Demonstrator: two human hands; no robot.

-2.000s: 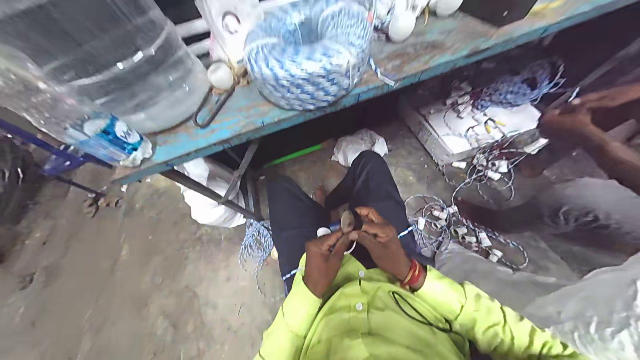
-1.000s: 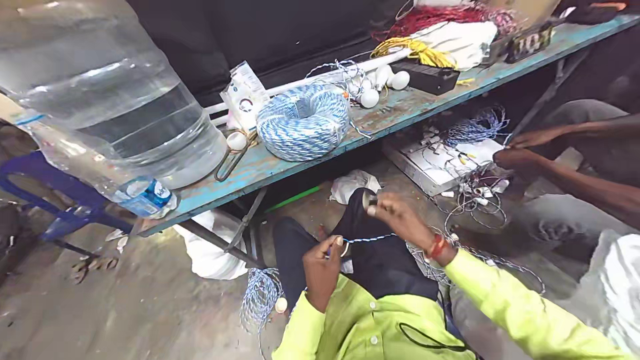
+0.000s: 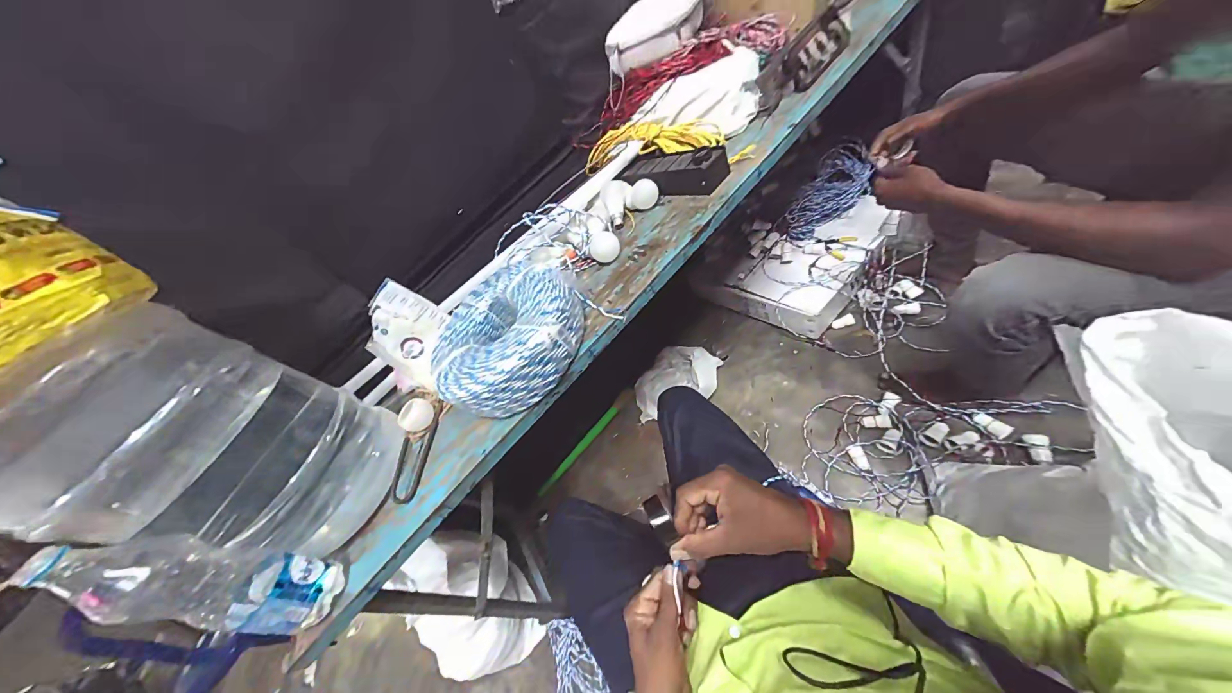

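Note:
My left hand (image 3: 659, 621) pinches a short piece of white and blue wire (image 3: 677, 587) upright over my lap. Just above it, my right hand (image 3: 736, 515) has its fingertips at the wire's upper end. A dark ring-shaped roll (image 3: 658, 510), perhaps tape, is at the fingers of my right hand. Blue-and-white twisted wire (image 3: 789, 481) shows behind my right wrist. To the right on the floor lies tangled wire with white lamp holders (image 3: 934, 433). A large coil of blue-and-white twisted wire (image 3: 510, 337) rests on the bench.
The blue wooden bench (image 3: 674, 241) runs diagonally, bearing white bulbs (image 3: 604, 246), yellow wire (image 3: 664, 140) and a black box (image 3: 679, 171). A big water bottle (image 3: 192, 433) stands left. A co-worker's hands (image 3: 905, 173) hold blue wire above a white box (image 3: 808, 289). A white sack (image 3: 1165, 433) is at right.
My hands, apart with wire stretched between them a second ago, are now close together. The co-worker's hands have come up to the blue wire bundle. The view has turned.

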